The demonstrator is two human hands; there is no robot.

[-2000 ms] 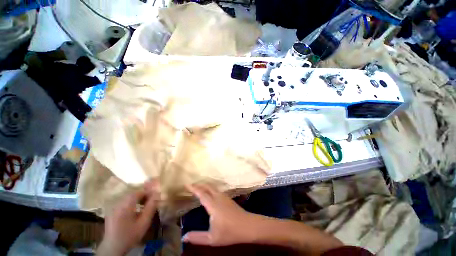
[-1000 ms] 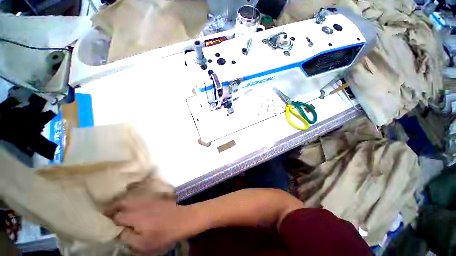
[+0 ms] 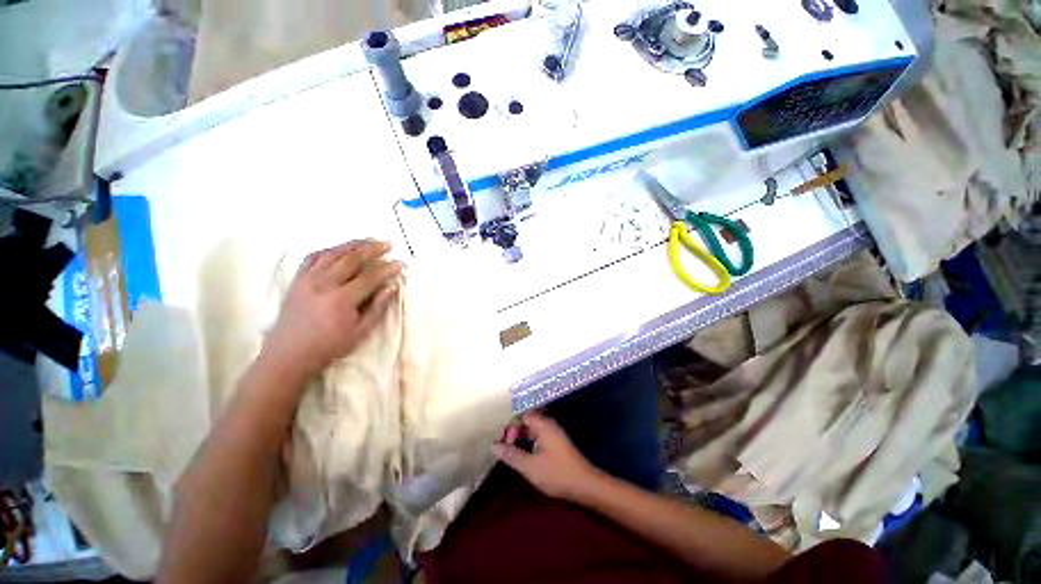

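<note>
A beige garment piece lies on the left part of the white table and hangs over its front edge. My left hand lies flat on top of it, left of the needle area, fingers slightly spread. My right hand is at the front edge, fingers curled at the cloth's right edge; whether it pinches the cloth is unclear. The white sewing machine has its presser foot area to the right of the cloth, not touching it.
Scissors with yellow and green handles lie right of the needle, beside small white labels. A brown tab is near the front edge. Beige garments are heaped at the right. A cardboard strip lies along the blue sticker.
The garment piece has moved right from the left end of the table and is spread nearer the needle. My left hand has come into view on it. My right hand has moved right to the front edge.
</note>
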